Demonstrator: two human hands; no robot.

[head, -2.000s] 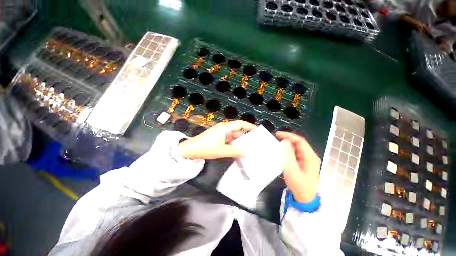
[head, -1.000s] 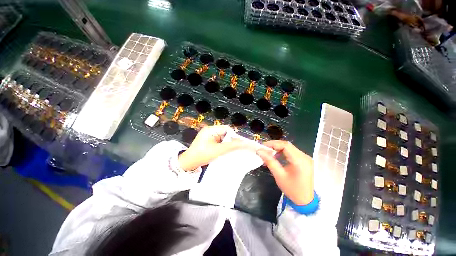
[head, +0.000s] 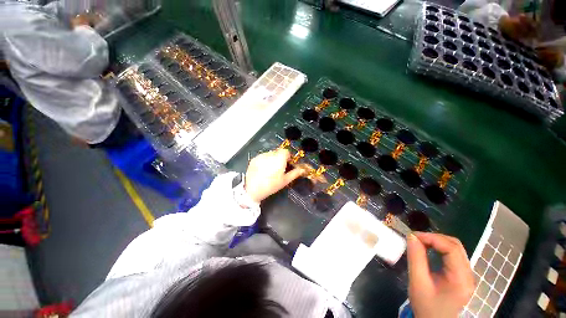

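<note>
A clear blister tray [head: 366, 168] with rows of black discs and gold flex tails lies in front of me. My left hand [head: 271, 174] is at its front left corner, thumb and fingertips close together at a gold tail. Whether they grip anything is hidden. My right hand [head: 439, 273] is at the lower right and pinches the right end of a bent white pad sheet [head: 338, 251]. The sheet hangs over the tray's front edge, mostly blank, with a faint greyish patch.
Gridded pad stacks lie left [head: 248, 115] and right [head: 499, 261] of the tray. Clear trays with gold rows [head: 180, 93] lie at left, by a person's white sleeve [head: 68, 81]. Stacked trays of black discs [head: 484, 59] stand at back right. A padded-module tray [head: 552, 279] is cut off at right.
The view has shifted left. My hands were together at the sheet; my left hand has let go and moved to the tray's front left corner. My right hand keeps the sheet, now farther right.
</note>
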